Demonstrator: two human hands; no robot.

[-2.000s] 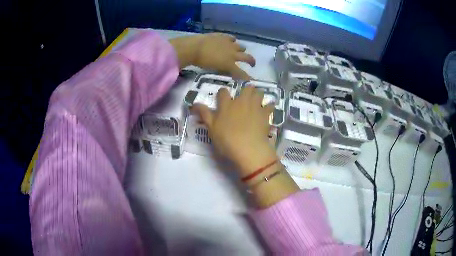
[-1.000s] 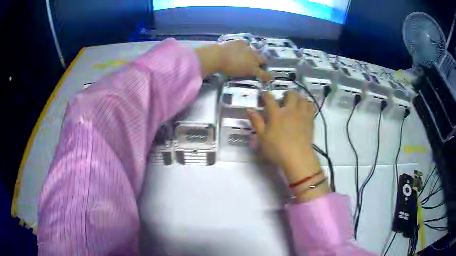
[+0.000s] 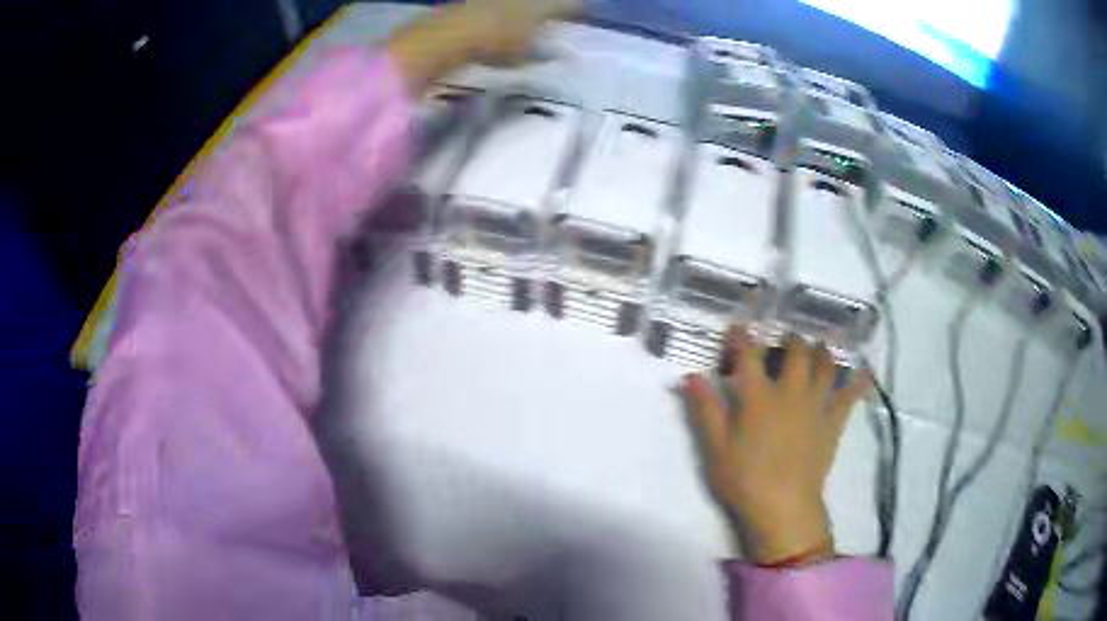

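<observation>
Several white box-shaped units, likely mini projectors [image 3: 728, 224], lie side by side in a row with their plain white faces up and slatted ends toward me. My right hand [image 3: 777, 425] is spread, palm down, with its fingertips at the near ends of the two rightmost units; it grips nothing that I can see. My left hand [image 3: 486, 34] is blurred at the top edge, beyond the row's left part; whether it holds anything cannot be told. My left sleeve hides the row's left end.
More white units [image 3: 741, 75] stand behind and to the right, several with black cords [image 3: 955, 400] running toward me. A black remote [image 3: 1032, 552] lies at the lower right. A lit screen [image 3: 935, 30] is at the top right.
The row's units with handle frames upward have been turned over, and plain white faces now show. My left hand has moved away to the upper left. My right hand has drawn nearer to me.
</observation>
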